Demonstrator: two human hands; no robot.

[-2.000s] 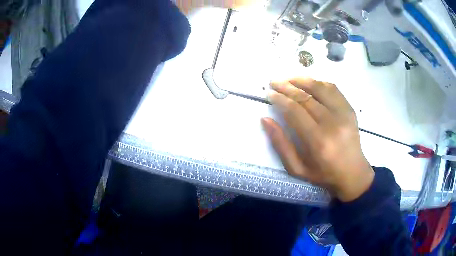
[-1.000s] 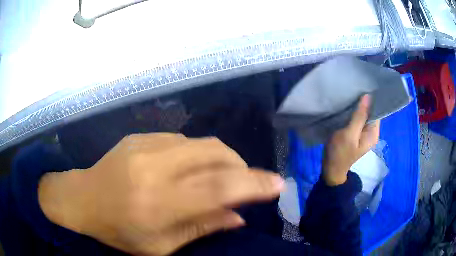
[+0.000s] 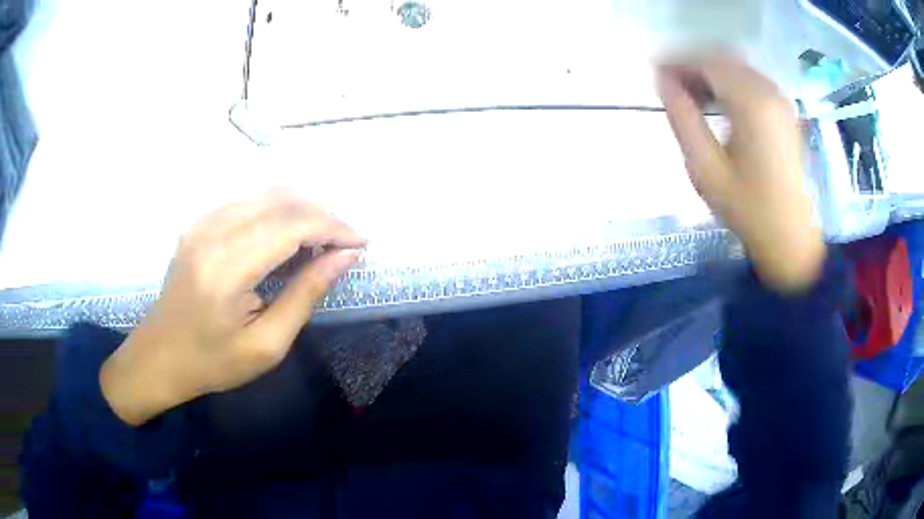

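Observation:
My left hand (image 3: 238, 294) is over the front table edge at the left, thumb and index fingertip together. No cloth shows clearly at the fingertips; a dark gap lies between the fingers. My right hand (image 3: 755, 167) is blurred over the right part of the white table, fingers bent toward the back. A pale grey-green blurred patch (image 3: 709, 18) lies just beyond its fingertips; I cannot tell whether it is cloth or whether the hand touches it. The white bed plate (image 3: 456, 66) lies between and beyond the hands. The needle area is out of view.
The measuring tape (image 3: 527, 272) runs along the front edge. A pale corner tab (image 3: 253, 124) sits at the plate's corner. Below are a speckled dark patch (image 3: 375, 357), a blue bin (image 3: 620, 451), a grey bundle in clear wrap (image 3: 659, 355) and a red stool (image 3: 879, 296). Dark cloth hangs far left.
My right hand has moved from above the blue bin up over the table; the grey panels it held are no longer clearly seen. My left hand has moved back to the table edge, fingertips now together.

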